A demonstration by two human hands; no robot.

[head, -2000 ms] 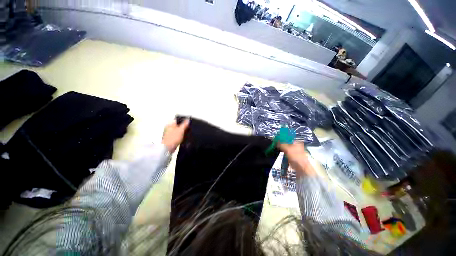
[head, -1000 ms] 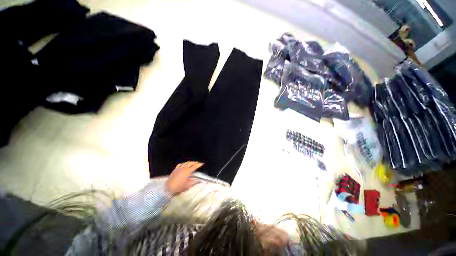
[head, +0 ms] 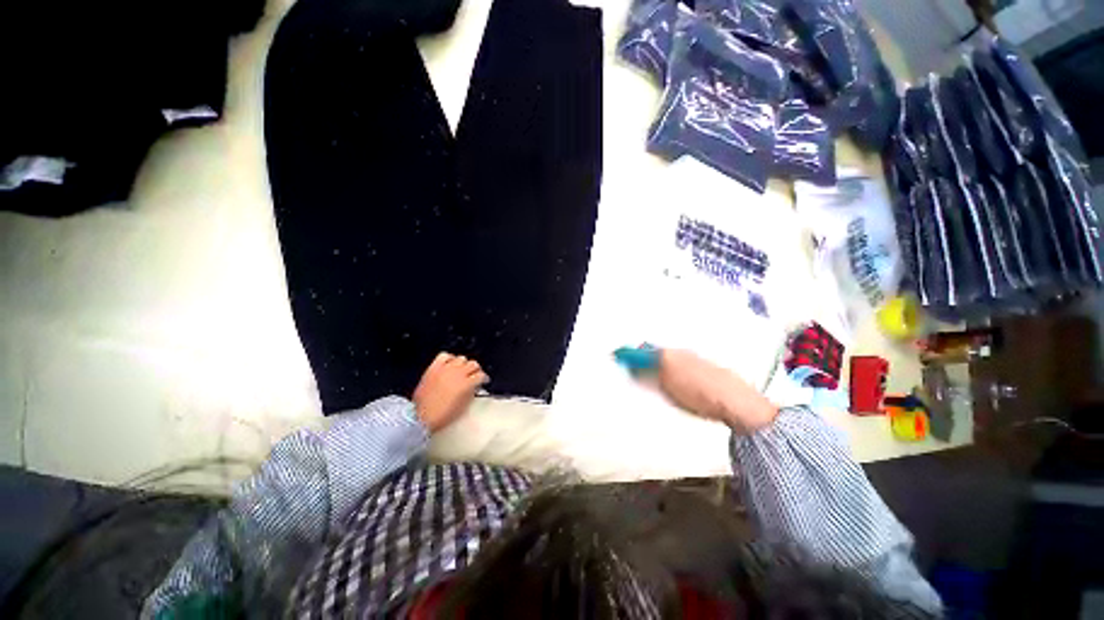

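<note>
Black trousers (head: pixel 448 230) with pale specks lie flat on the cream table, legs away from me and waist near the front edge. My left hand (head: pixel 449 390) rests on the waist end; whether its fingers grip the cloth is unclear. My right hand (head: pixel 693 380) is to the right of the trousers, closed around the teal air blow gun (head: pixel 637 359), partly hidden by the hand and blurred. A printed poly bag (head: pixel 723 257) with dark lettering lies to the right of the trousers.
A matt black trousers pile (head: pixel 109 85) is at the upper left. Bagged trousers (head: pixel 720 103) lie in a heap, with a tall stack (head: pixel 993 206) at the right. A whitish printed bag (head: pixel 862 242), red-and-black checked item (head: pixel 815 355), red box (head: pixel 868 384) and yellow item (head: pixel 900 317) are nearer.
The trousers, held up between both hands at first, now lie flat with legs spread and appear larger and nearer. My right hand has come into clear view with the teal gun. The view has shifted.
</note>
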